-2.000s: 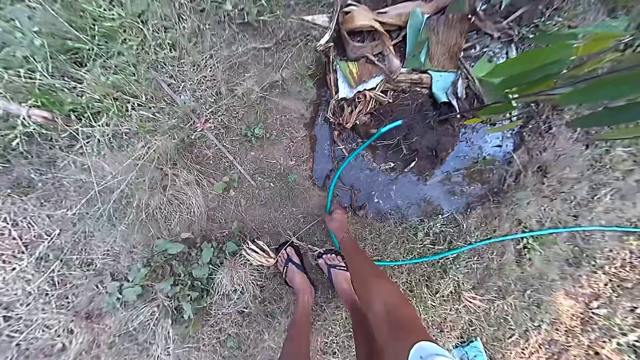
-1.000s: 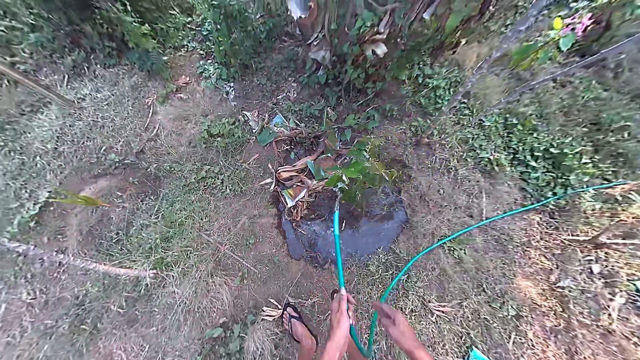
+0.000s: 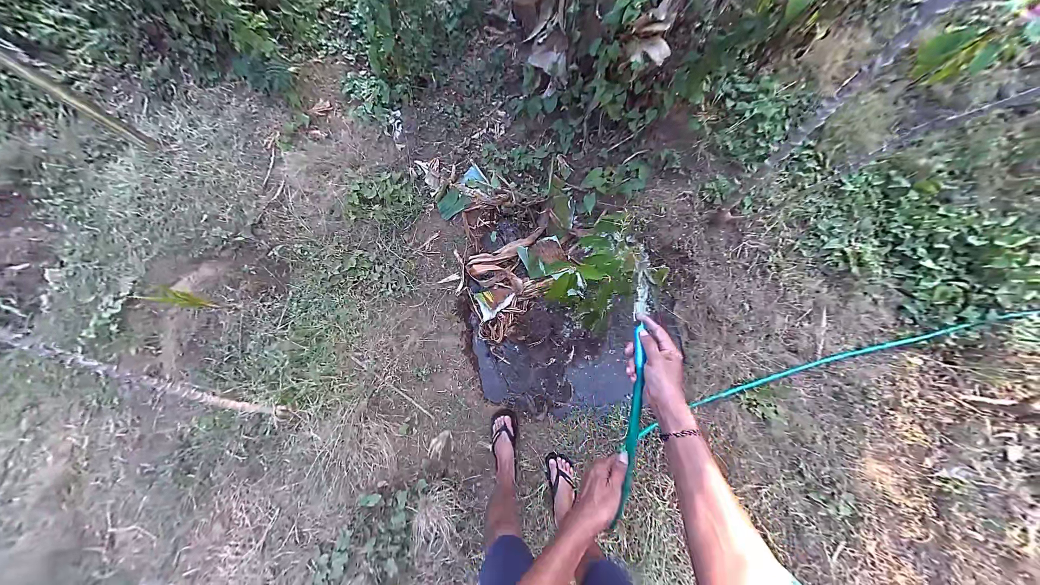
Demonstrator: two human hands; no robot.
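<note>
A green garden hose (image 3: 636, 398) runs upward between my hands, and water (image 3: 642, 284) sprays from its end. My right hand (image 3: 660, 361), with a dark bracelet at the wrist, grips the hose close behind its mouth. Lower down, my left hand (image 3: 603, 487) is closed around the same hose. Beyond the mouth are green leaves (image 3: 597, 264) and a heap of dry and cut plant matter (image 3: 504, 272). Dark standing water (image 3: 528, 374) surrounds the near side of the heap.
The hose trails off to the right across grass. My feet in black flip-flops (image 3: 504, 431) stand just before the puddle. A fallen branch (image 3: 162, 386) lies at left. Dense green plants (image 3: 934, 227) grow at right and at the top.
Two seconds ago one hand was seen on the hose; now both hold it. My right hand has moved forward to near the hose's mouth. Water now visibly sprays onto the leaves. The view has shifted.
</note>
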